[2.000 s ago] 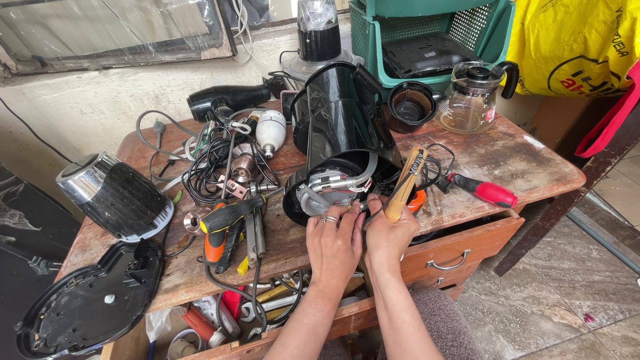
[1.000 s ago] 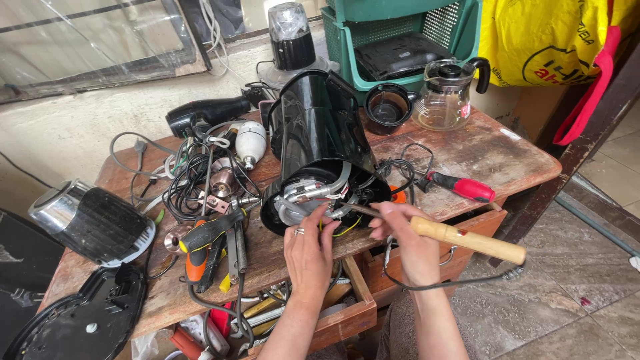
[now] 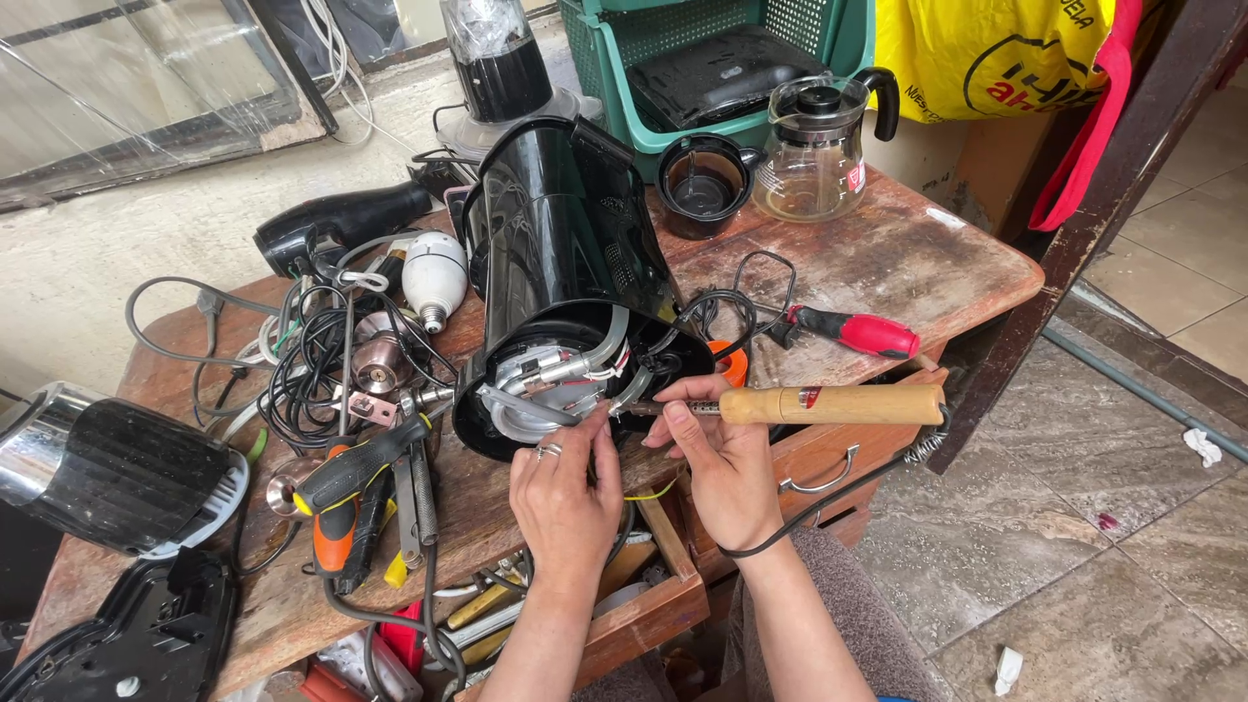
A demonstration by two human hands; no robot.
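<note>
A black coffee maker body [image 3: 575,253] lies on the wooden table, its open underside facing me and showing tubes, wires and a metal heating part [image 3: 536,390]. My right hand [image 3: 726,468] holds a soldering iron [image 3: 829,405] with a wooden handle near its metal shaft; the tip points left into the opening. My left hand [image 3: 568,487] has its fingertips at the lower rim, close to the iron's tip and the wires; whether they pinch something small is hidden. The iron's cord passes under my right wrist.
Left lie tangled cables [image 3: 302,390], a white bulb [image 3: 434,278], a hair dryer [image 3: 341,226] and pliers [image 3: 361,468]. A glass carafe [image 3: 809,166], a black filter basket [image 3: 702,185] and a red-black screwdriver [image 3: 858,330] are right. An open tool drawer [image 3: 643,619] sits below.
The soldering iron, upright between the hands at first, has swung down to the right and now lies nearly level. My right hand has turned with it. My left hand has stayed by the opening.
</note>
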